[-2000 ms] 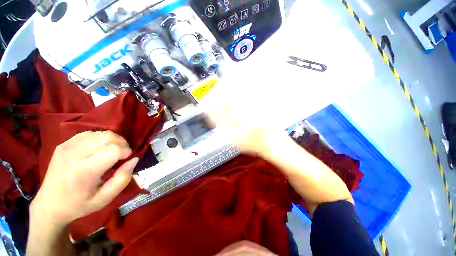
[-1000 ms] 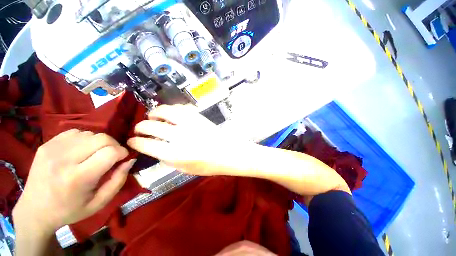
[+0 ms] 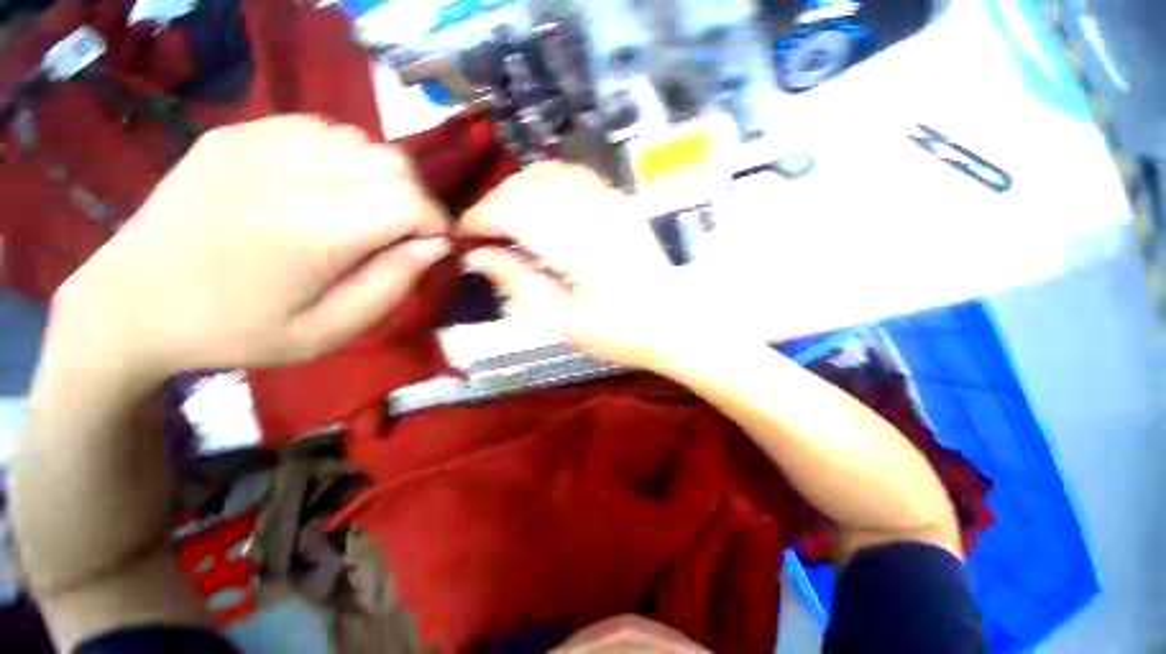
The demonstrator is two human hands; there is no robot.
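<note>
My left hand (image 3: 275,236) and my right hand (image 3: 563,249) pinch the edge of the dark red cloth (image 3: 345,383) between fingers and thumbs, nearly touching each other. The held part is just in front of the machine's needle area (image 3: 531,90), which is blurred. A dark hollow shows beneath the pinched edge. More dark red cloth (image 3: 550,511) lies over my lap, below the silver ruler strip (image 3: 550,367). The fingers partly hide the held edge.
Black thread snips (image 3: 962,159) lie on the white table (image 3: 870,243) at the right. A blue bin (image 3: 1023,511) with dark red pieces stands below them. Red cloth (image 3: 77,166) is piled at the left. Brown cloth and a red crate (image 3: 217,562) are below left.
The view has shifted, so the machine sits higher and further right. Both hands have come together at the cloth edge; my right hand's fingers have gone from lying over the cloth to pinching it.
</note>
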